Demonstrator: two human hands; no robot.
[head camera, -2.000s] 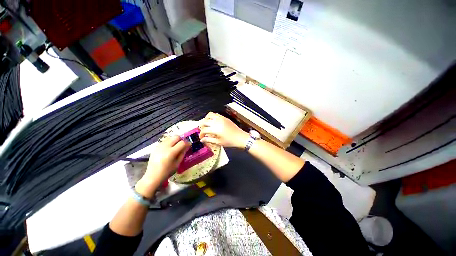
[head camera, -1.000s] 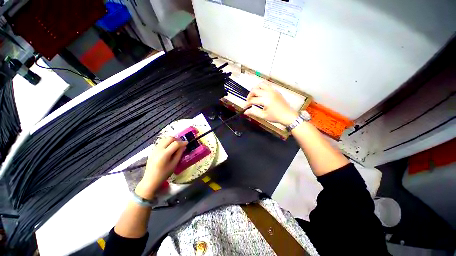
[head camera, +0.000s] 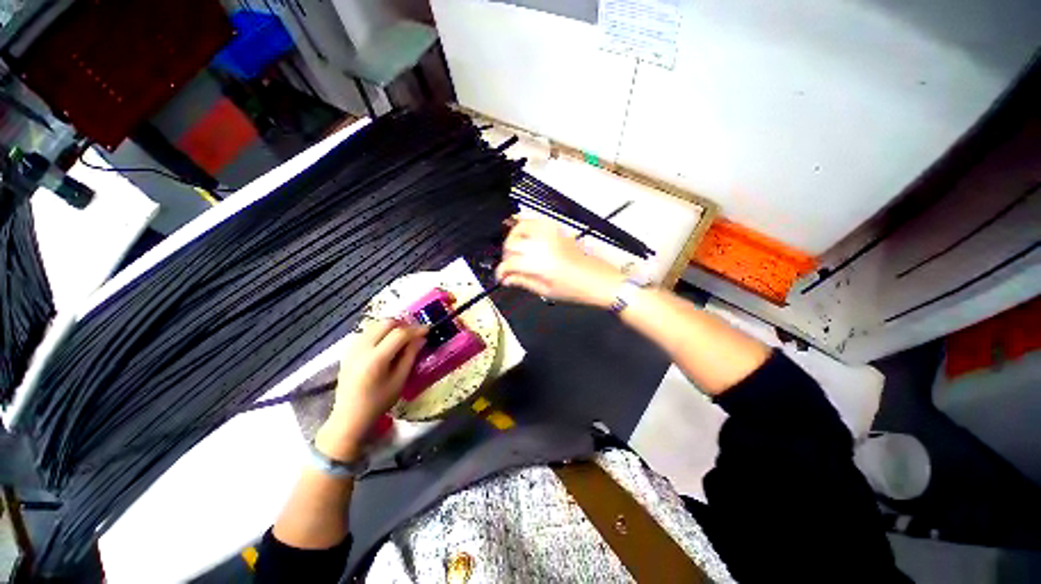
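A black strap (head camera: 470, 303) runs across the pink block (head camera: 448, 363), which sits on the round speckled cream base (head camera: 468, 394). My left hand (head camera: 377, 367) pinches the strap at the block's left side. My right hand (head camera: 550, 265) holds the strap up and right of the block; a strap end sticks out beyond the fingers. The strap trails left from my left hand over the table. The wide fan of black straps (head camera: 274, 245) lies on the white table (head camera: 183, 485) behind the block. My fingertips are partly hidden.
A wooden-rimmed tray (head camera: 693, 238) with several straps stands beyond my right hand, beside an orange guard (head camera: 748, 260) and a white machine panel (head camera: 731, 114). A grey-brown pad (head camera: 314, 408) lies left of the base. A white bucket (head camera: 893, 465) is on the floor at the right.
Since one second ago, my right hand has moved left and slightly down, closer to the block, and a strap end now shows beyond it. My left hand has stayed beside the block.
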